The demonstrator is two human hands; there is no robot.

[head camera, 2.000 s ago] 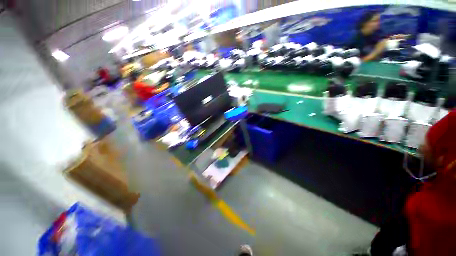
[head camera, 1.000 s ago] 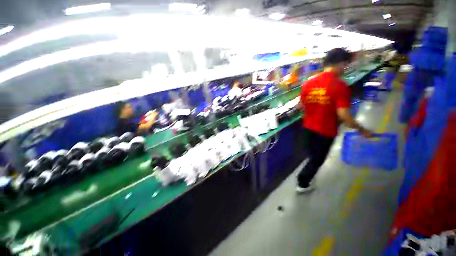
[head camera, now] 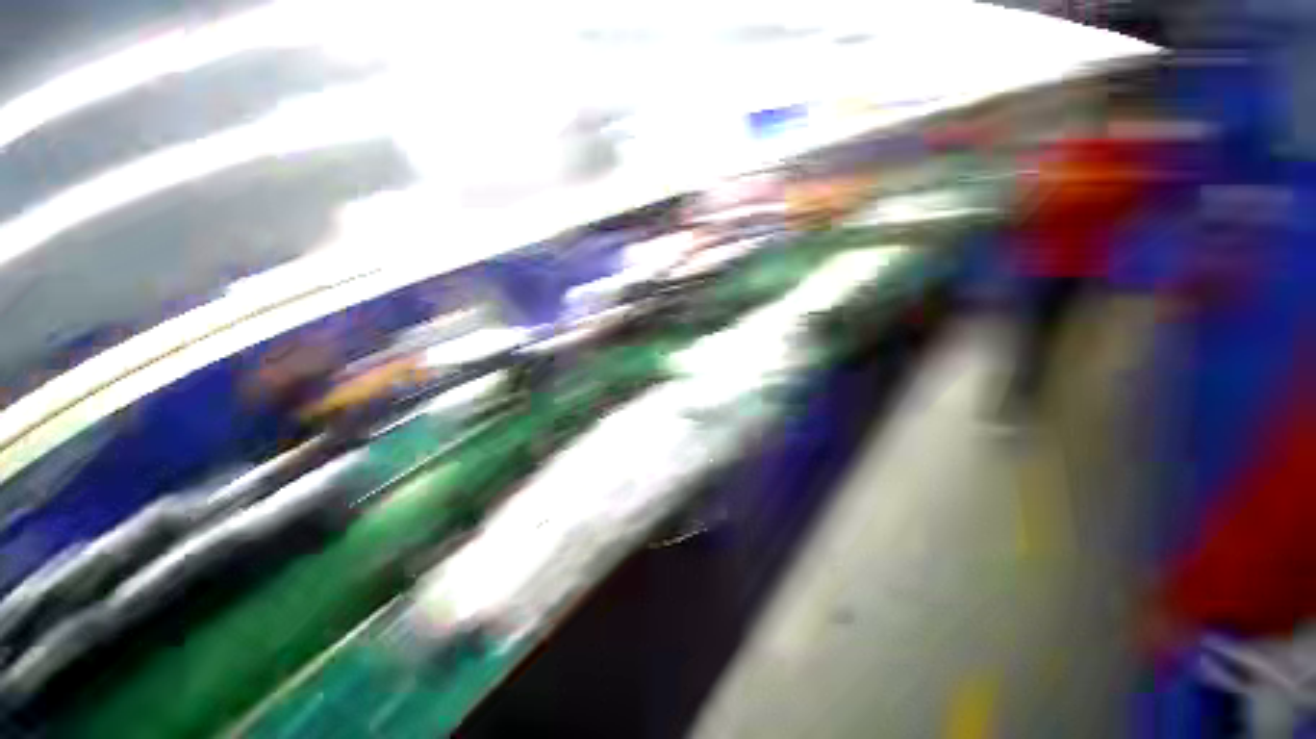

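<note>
The view is strongly blurred. Neither of my hands is in the picture. A row of white units (head camera: 577,505) lies along the near edge of the green bench (head camera: 347,690), nearest in front of me. Their single shapes cannot be made out. A second row of white and black units (head camera: 188,556) runs along the far side of the green belt (head camera: 217,657) at the left.
A person in a red top (head camera: 1082,202) is in the aisle (head camera: 880,578) at the upper right. A yellow floor line (head camera: 1036,505) runs along it. Blue stacks (head camera: 1248,361) and a red crate or surface (head camera: 1256,534) stand at the right edge. Bright lights hang above the line.
My view has swung right, then blurred further. The person in red now appears smaller and farther up the aisle; the blue crate they carried can no longer be made out.
</note>
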